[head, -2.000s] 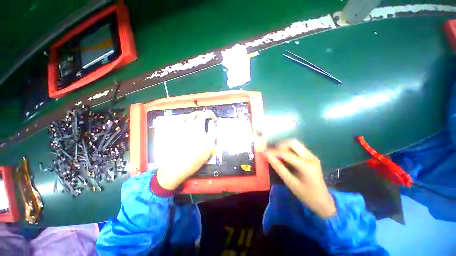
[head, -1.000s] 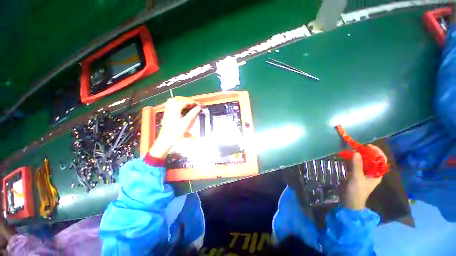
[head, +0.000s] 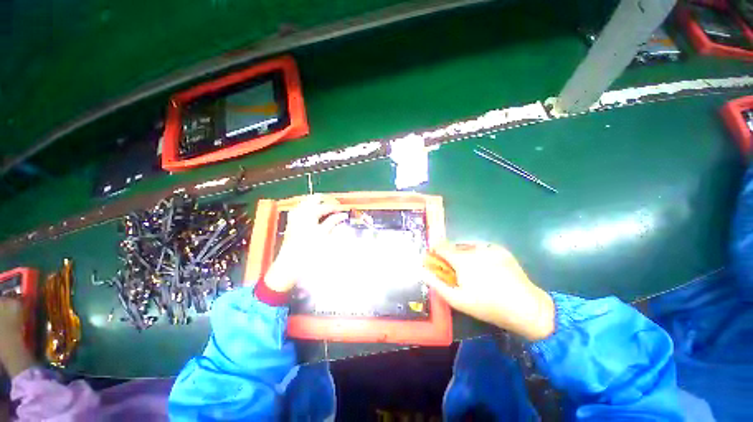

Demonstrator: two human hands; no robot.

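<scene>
An opened tablet (head: 388, 301) lies in a red-orange foam frame (head: 371, 331) in front of me, its middle lost in white glare. My left hand (head: 304, 247) is over the tablet's upper left, fingertips bent down at its top edge; glare hides whether they pinch a part. My right hand (head: 491, 288) is at the frame's right side, fingers curled, with an orange-brown patch at the fingertips that I cannot identify. A loose pile of black flex cables (head: 173, 260) lies left of the frame.
Tweezers (head: 516, 169) lie at the upper right, white paper (head: 409, 161) behind the frame. Another framed tablet (head: 235, 115) is beyond the edge strip. A gold-orange flex bundle (head: 62, 313) lies far left, near another person's pink sleeve (head: 58, 400). A post (head: 611, 58) stands at the back.
My right hand has moved from the red-handled tool at lower right to the frame's right side. My left hand stays at the tablet's upper left. The whole view has shifted.
</scene>
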